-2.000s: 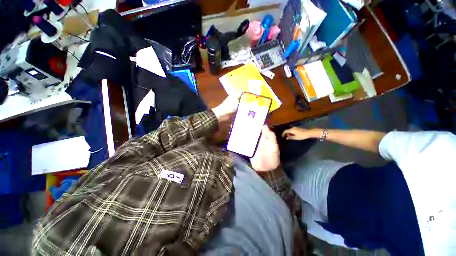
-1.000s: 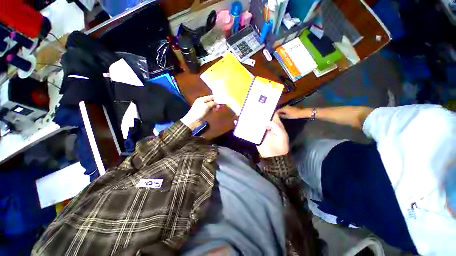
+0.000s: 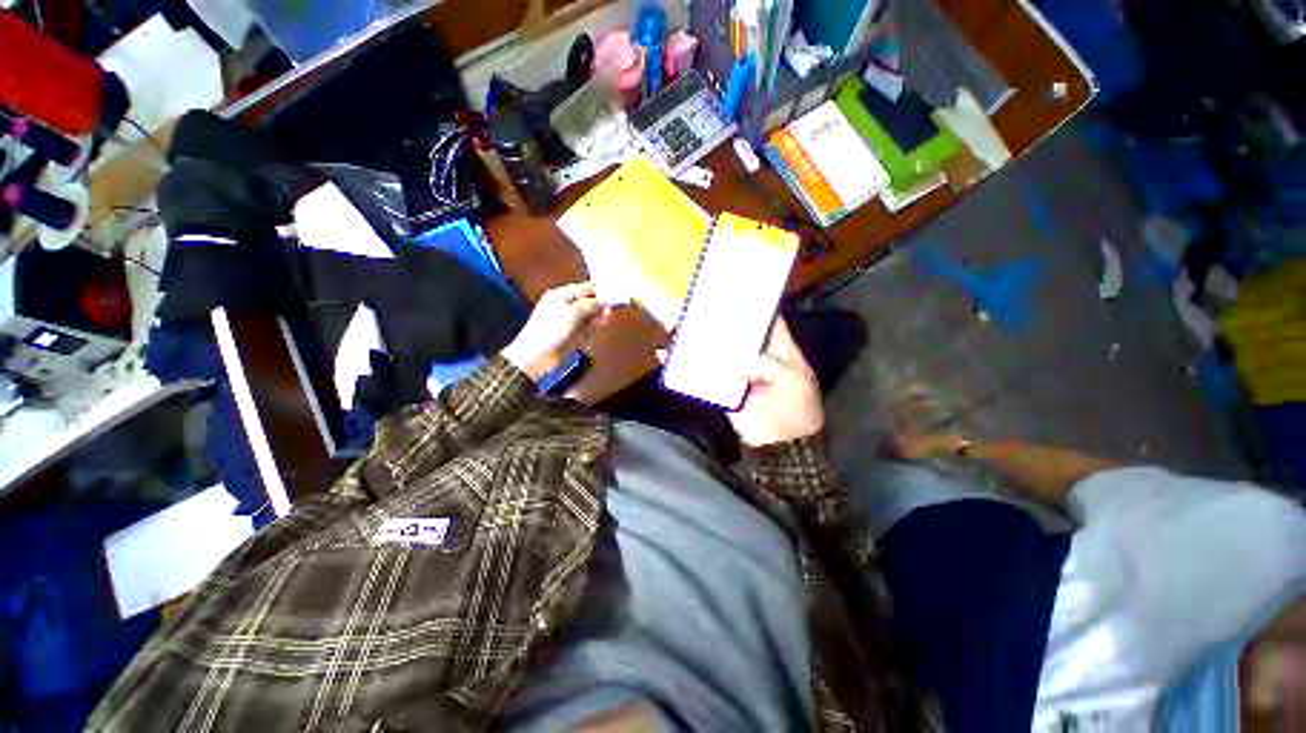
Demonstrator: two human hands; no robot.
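A smartphone [image 3: 731, 312] has a lit white screen with an orange top. My right hand [image 3: 782, 390] is shut on its lower right side and holds it up over the desk edge. My left hand [image 3: 552, 329] is beside the lower left of a yellow sheet [image 3: 637, 229], with thumb and fingers close together. A small white bit shows at its fingertips; I cannot tell if it is held. The phone overlaps the right side of the yellow sheet.
On the brown desk [image 3: 1003, 158] are a calculator [image 3: 683, 125], an orange-and-white booklet [image 3: 831, 161], a green item [image 3: 891, 139] and a file rack. Black cloth [image 3: 430, 301] lies left. A person in a white shirt [image 3: 1174, 573] is close on the right.
The phone has moved from between both hands to the right hand alone, and the left hand has moved left, away from it. The other person's arm has moved away from the desk.
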